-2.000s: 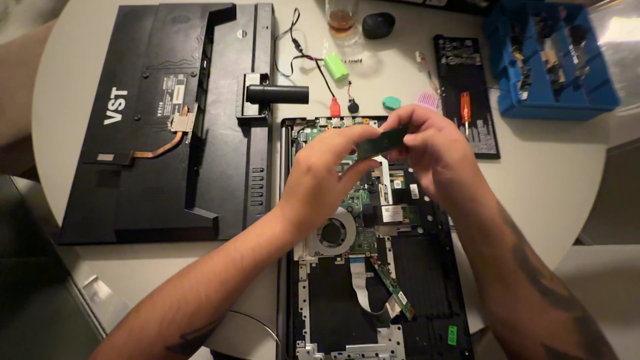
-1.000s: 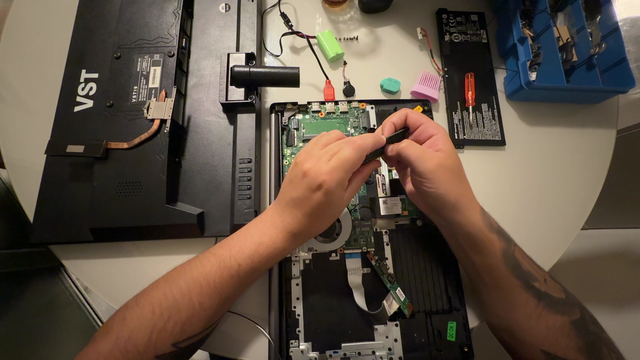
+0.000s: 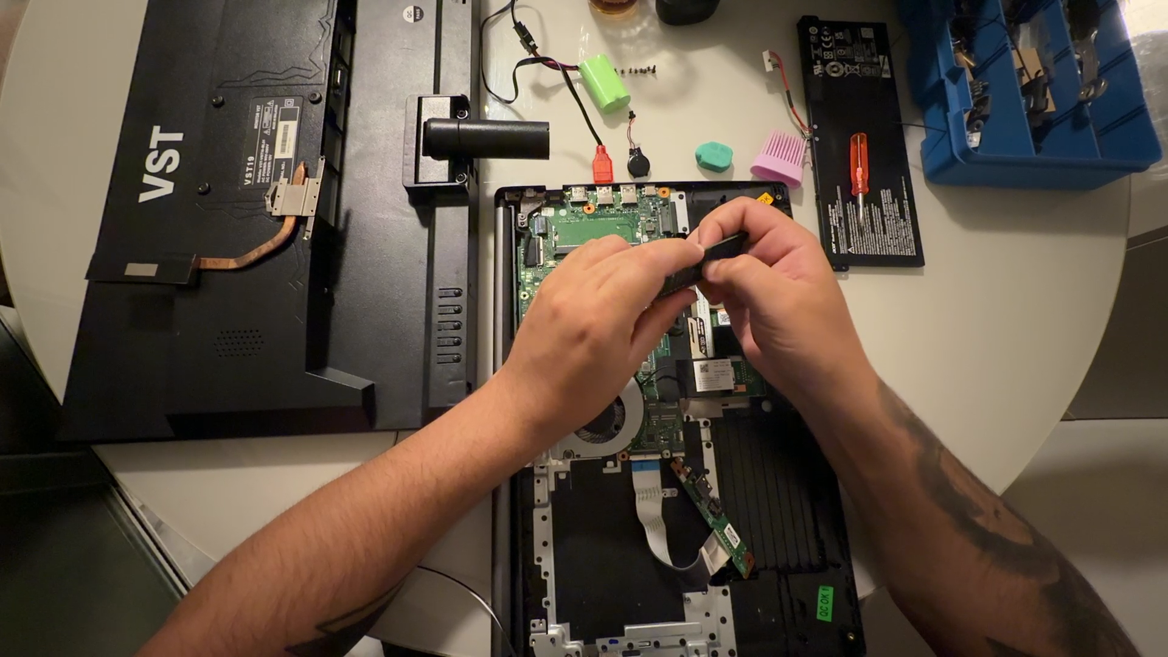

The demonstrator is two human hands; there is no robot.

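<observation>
Both hands pinch a thin dark flat piece above an opened laptop base. My left hand grips its lower left end, and my right hand holds the upper right end between thumb and fingers. The fingers cover much of it, so its exact kind cannot be told. Beneath are the green motherboard, partly hidden by the hands, and a round cooling fan. A white ribbon cable runs from the motherboard toward a small green circuit board lying aslant in the base.
A black monitor lies at left with a copper heat pipe on it. Behind the base are a green battery pack, a coin cell with leads and a pink comb-like piece. An orange screwdriver rests on a laptop battery, beside a blue organizer.
The dark piece, more exposed two seconds ago, is now held lower and tilted, with the fingers of both hands closer together around it. The view has shifted somewhat.
</observation>
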